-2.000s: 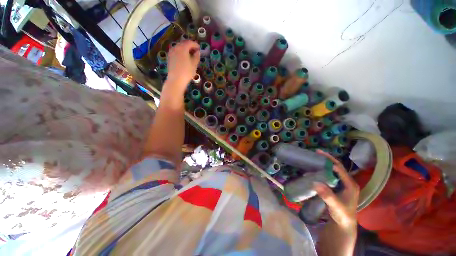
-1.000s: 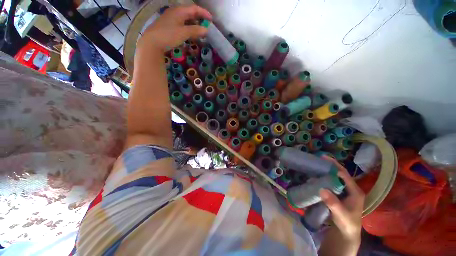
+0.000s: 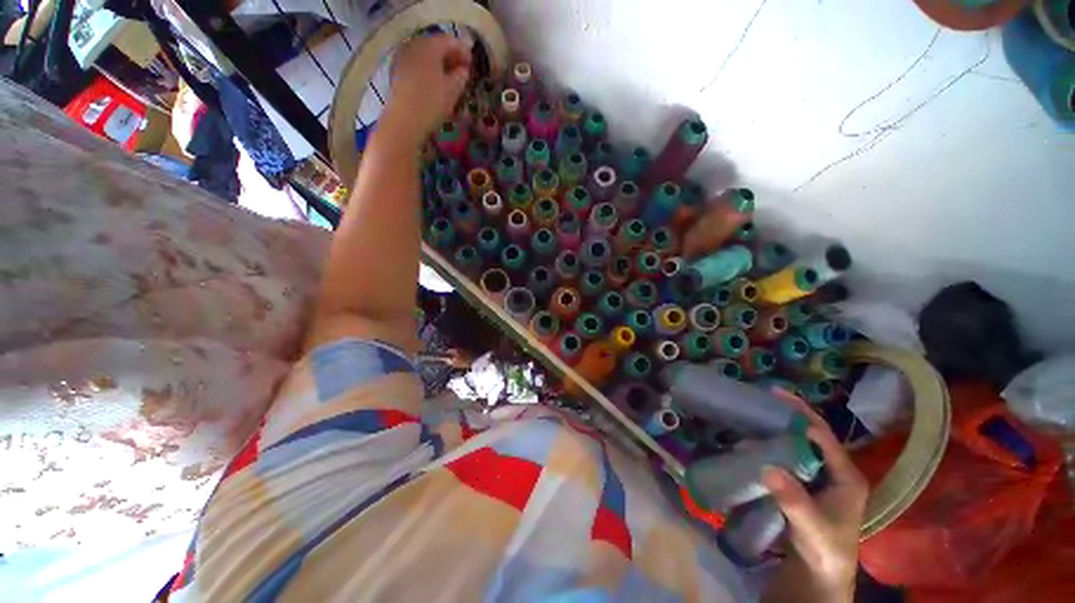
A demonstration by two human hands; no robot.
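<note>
Many upright thread spools stand packed in the rack's top tray (image 3: pixel 505 309), most with green ends and some with pale ends. My left hand (image 3: pixel 432 77) is at the tray's far left end, inside the curved cream hoop, with its fingers curled. It is small, and whether it holds a spool cannot be told. My right hand (image 3: pixel 822 501) is at the tray's right end, gripping grey thread spools (image 3: pixel 754 471) with green ends. Another grey spool (image 3: pixel 733 397) lies just above them, and a further one shows below, partly hidden by the fingers.
The white wall (image 3: pixel 778 106) rises behind the tray, with loose thread hanging on it. Large blue cones (image 3: pixel 1037 71) are at the top right. Red plastic bags (image 3: pixel 978 507) bulge right of the cream end hoop (image 3: pixel 925 436). Floral cloth (image 3: pixel 142 318) drapes at left.
My left hand first reached among the spools, then held up a grey spool with green ends. It is now back by the left hoop, and that spool is out of sight. My right hand keeps its grip.
</note>
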